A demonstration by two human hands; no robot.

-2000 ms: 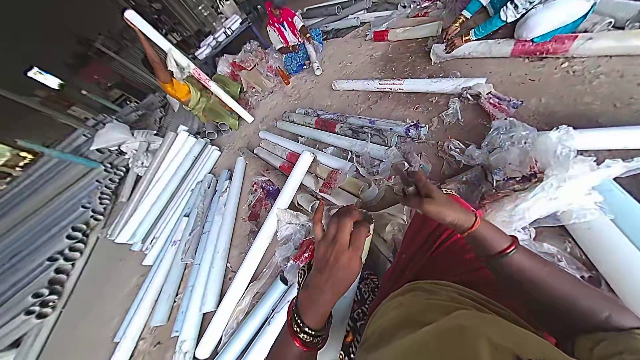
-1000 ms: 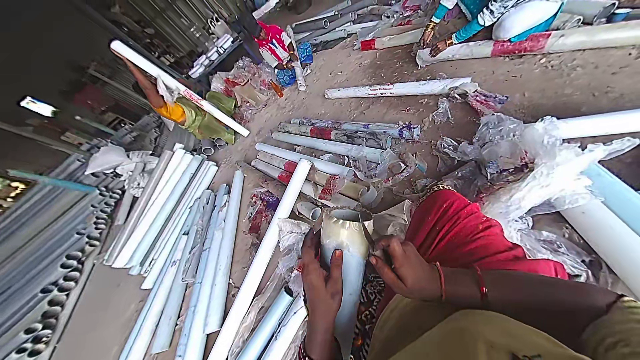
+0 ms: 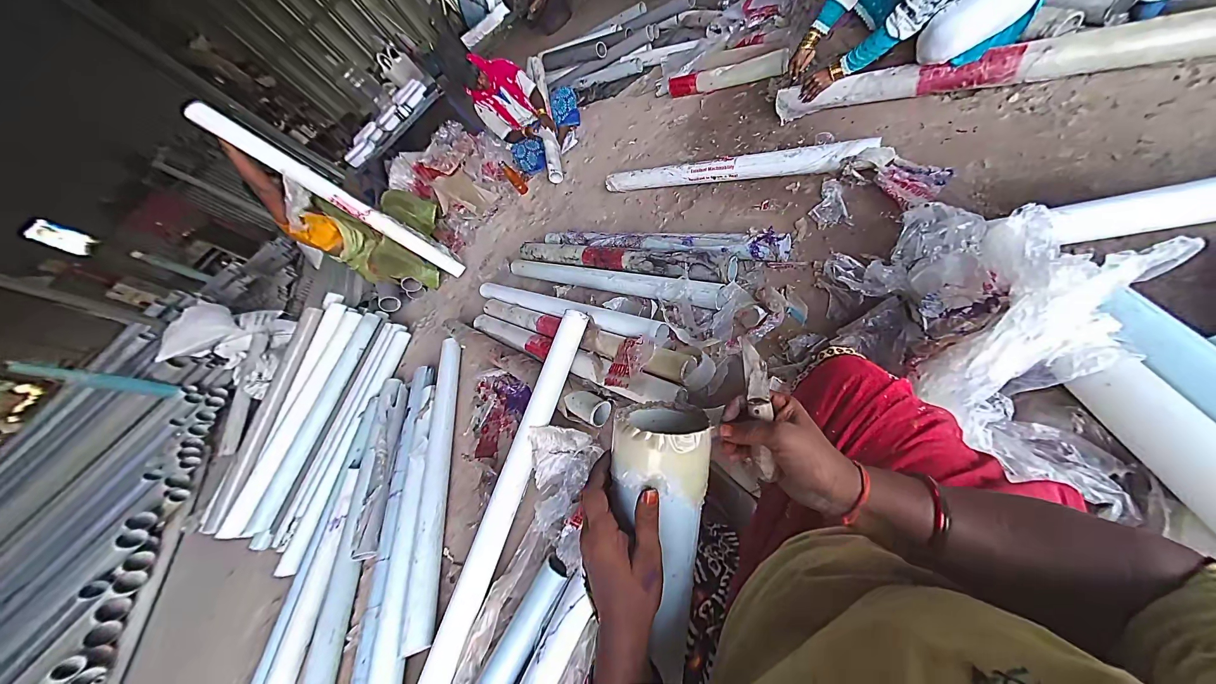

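A wide pale blue plastic pipe [image 3: 676, 532] stands tilted upward in front of me, its open end toward the top. Around that end is a cream-coloured band with a ragged lower edge. My left hand [image 3: 622, 560] is wrapped around the pipe below the rim, thumb on the near side. Just right of the rim, my right hand [image 3: 784, 446] grips a small tool [image 3: 758, 408], perhaps a knife, whose worn end points up; its exact kind cannot be told. A long white pipe [image 3: 518, 484] lies slanted left of my left hand, with crumpled clear plastic film [image 3: 560, 465] between them.
Pale pipes [image 3: 313, 408] lie side by side at left, beside stacked grey pipes [image 3: 85, 494]. More wrapped pipes [image 3: 608, 347] lie ahead. Plastic film [image 3: 1007, 313] is heaped at right. One person [image 3: 351, 237] holds a long white pipe; others [image 3: 508, 100] sit farther off, handling pipes.
Two seconds ago both hands were raised near each other; the pipe's end has since come into clear view, with my left hand around it. My right hand has moved a little away from the rim.
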